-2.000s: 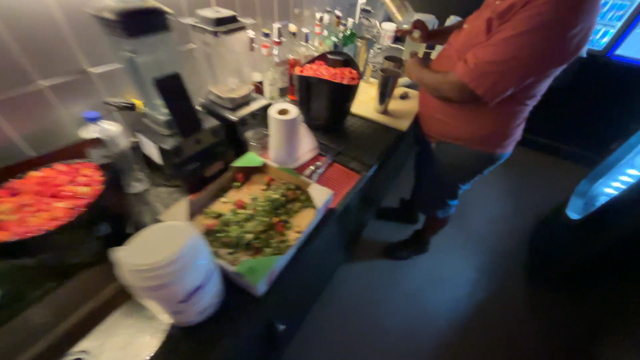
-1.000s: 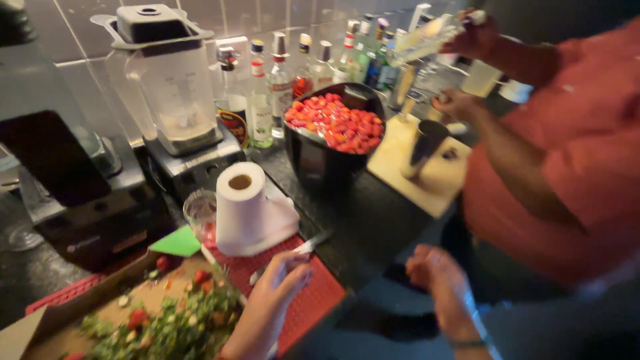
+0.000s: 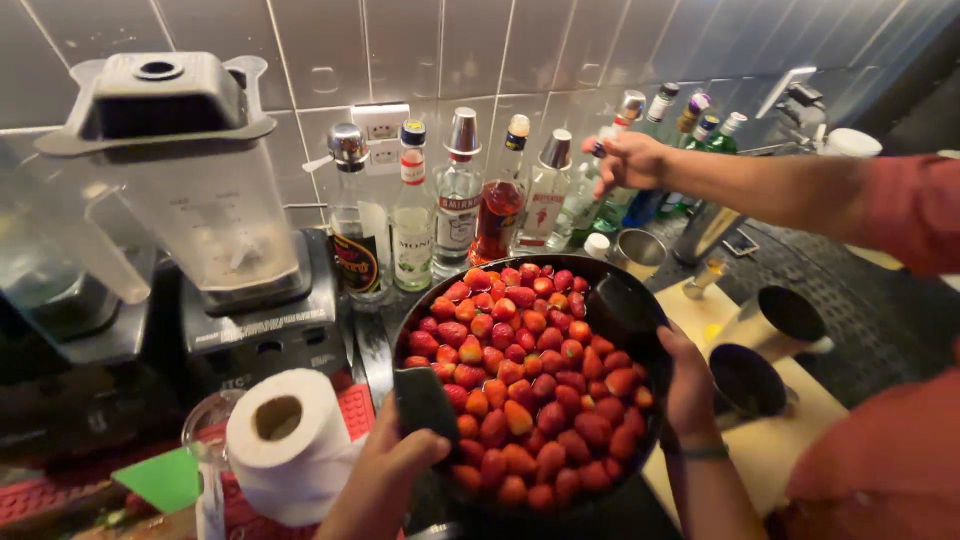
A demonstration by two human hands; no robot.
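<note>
A round black container (image 3: 651, 442) full of hulled red strawberries (image 3: 529, 375) in liquid stands in the lower middle of the head view. My left hand (image 3: 401, 457) grips its left side at a dark, handle-like tab, thumb on top. On the right side of the rim, my right hand (image 3: 686, 386) holds the container, fingers partly hidden behind it. A white paper roll (image 3: 289, 442) is just left of my left hand, beside a clear cup (image 3: 210, 427).
Blender jar (image 3: 202, 202) at left; liquor bottles (image 3: 457, 202) line the tiled wall. Metal shaker tins (image 3: 780, 322) and a jigger (image 3: 703, 279) are by a light cutting board (image 3: 802, 427) at right. A co-worker's arm (image 3: 750, 176) reaches in above them, near the bottles.
Both my hands, bare and apart from the container one second ago, are now on its two sides. The co-worker's hand now reaches toward the bottles without the bottle it held. The view has moved closer.
</note>
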